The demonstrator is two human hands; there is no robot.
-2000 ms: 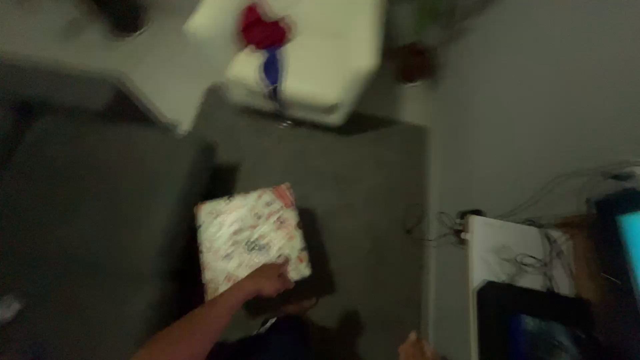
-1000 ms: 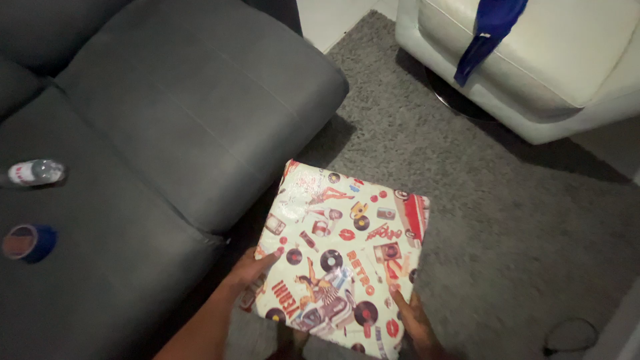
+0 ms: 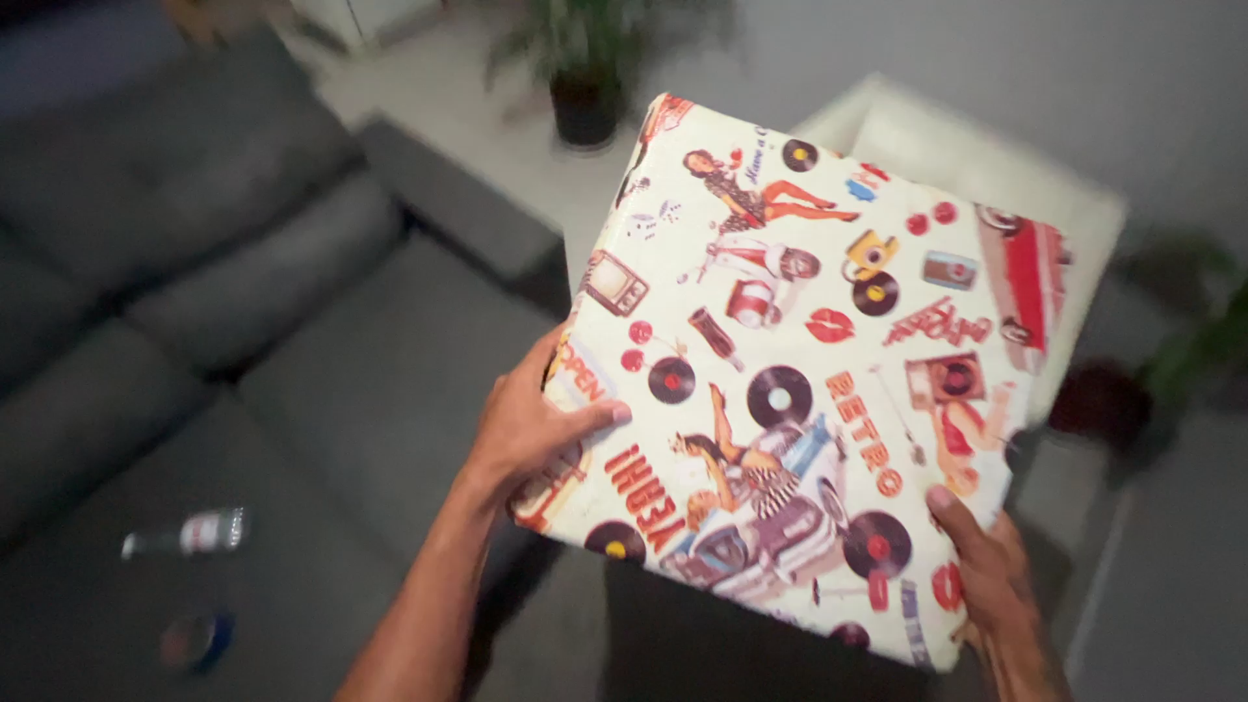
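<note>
A square, flat, padded-looking piece with a retro print of vinyl records, cars and pin-up figures point(image 3: 790, 380) is held up, tilted, in front of me. My left hand point(image 3: 536, 419) grips its left edge, thumb on the printed face and fingers hidden behind. On the lower right edge, my right hand point(image 3: 985, 556) holds it the same way, the thumb on top. What the piece is made of inside cannot be told.
A dark grey sofa point(image 3: 370, 331) fills the left side, with a clear bottle point(image 3: 190, 533) and a blurred blue round object point(image 3: 197, 642) on it. Behind the printed piece stands a pale armchair point(image 3: 1092, 234). Potted plants stand at the back point(image 3: 585, 107) and right point(image 3: 1102, 400).
The printed piece has come up closer to the view, with both my hands on it. Two seconds ago only one hand was plainly on it. The view has swung.
</note>
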